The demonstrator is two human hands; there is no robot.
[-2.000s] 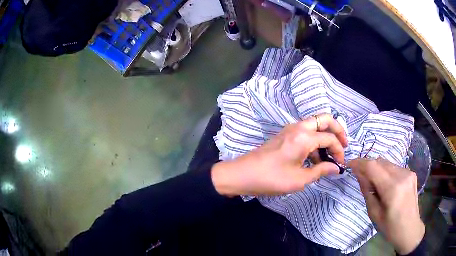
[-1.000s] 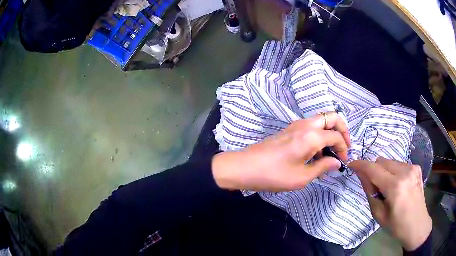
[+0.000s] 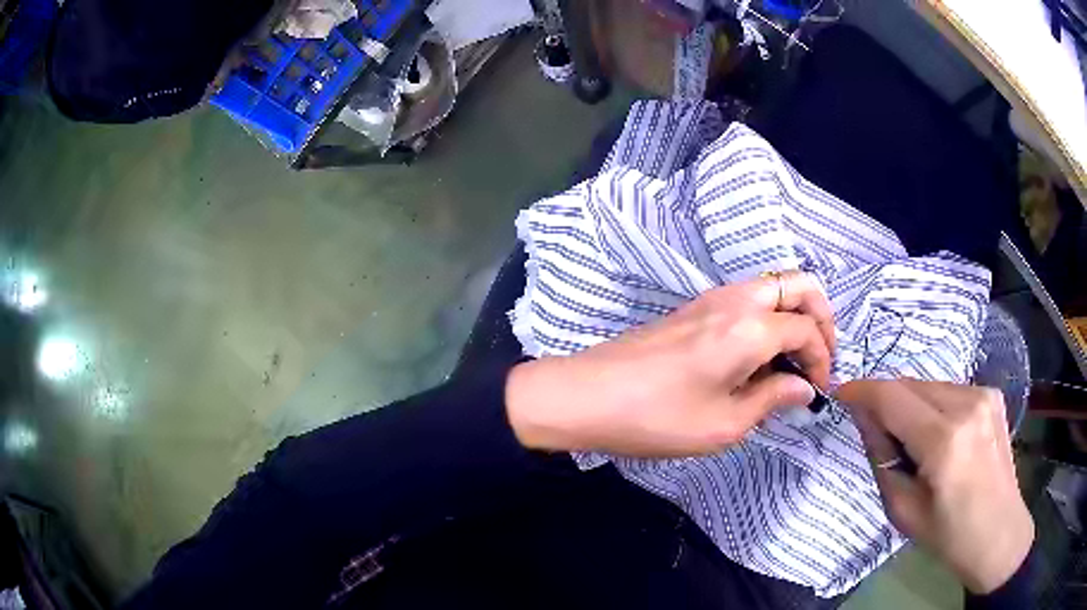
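Observation:
A white garment with dark stripes (image 3: 763,500) lies heaped over my dark-clothed lap. My left hand (image 3: 703,363) is over its middle and pinches a small black strip (image 3: 818,403) between thumb and fingertips. My right hand (image 3: 948,471) is just right of it, fingertips closed against the end of the strip; a needle there is too small to make out. A dark thread (image 3: 884,337) loops over the cloth above my right hand. A small dark metal tool (image 3: 894,462) shows in my right palm, held by the curled fingers.
A blue plastic crate (image 3: 268,113) stands at the upper left beside a black bag or cloth (image 3: 143,60). A white table edge (image 3: 1025,101) curves along the upper right. A mesh bin (image 3: 1005,363) is right of the garment. The floor is green.
The right hand has moved slightly right and down since two seconds ago, and the metal in its palm now shows. The left hand still pinches the black strip, nearly unmoved.

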